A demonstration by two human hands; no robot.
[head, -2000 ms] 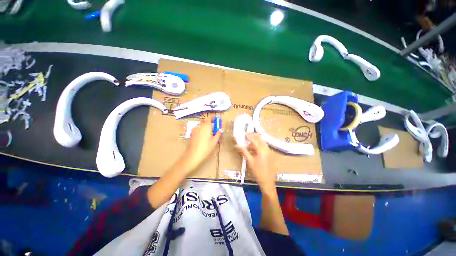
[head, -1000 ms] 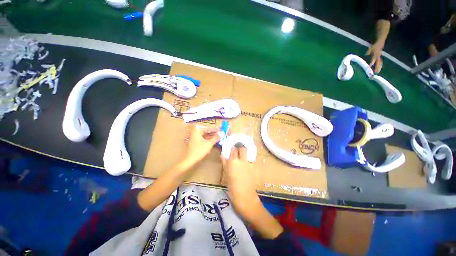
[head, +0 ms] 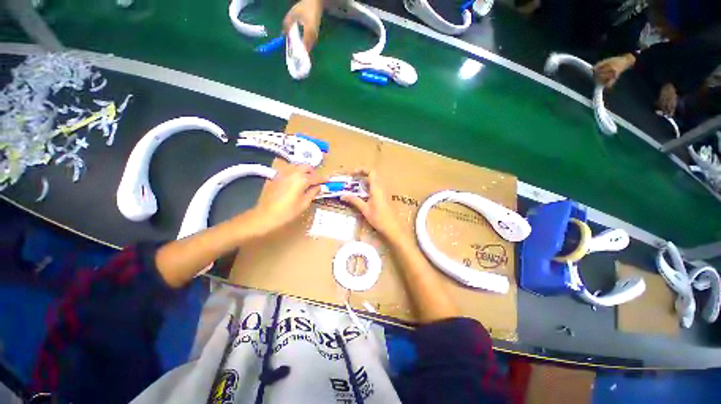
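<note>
An open neck fan housing [head: 360, 189] lies on the cardboard mat [head: 300, 264], with a blue battery [head: 337, 187] in or on it. My left hand [head: 286, 197] holds its left end, and its fingers touch the battery's left side. My right hand [head: 378, 207] grips its right end. The linked curved arm [head: 213, 189] runs left, partly behind my left hand and forearm. The white tape roll [head: 356, 266] lies flat below my hands, with a strip trailing towards the bench edge. A white paper patch [head: 334, 225] lies above the roll.
Left are another curved arm [head: 140, 177], an open half with blue [head: 296, 147] and liner scraps [head: 47, 110]. Right are a white neck fan [head: 443, 264], the blue dispenser [head: 545, 245] and more arms. Across the green belt [head: 443, 102], other people's hands [head: 304, 20] touch white units.
The tape roll has left my right hand and lies on the mat. The battery has moved from my left fingers to the housing, which both hands now hold. More units show on the belt.
</note>
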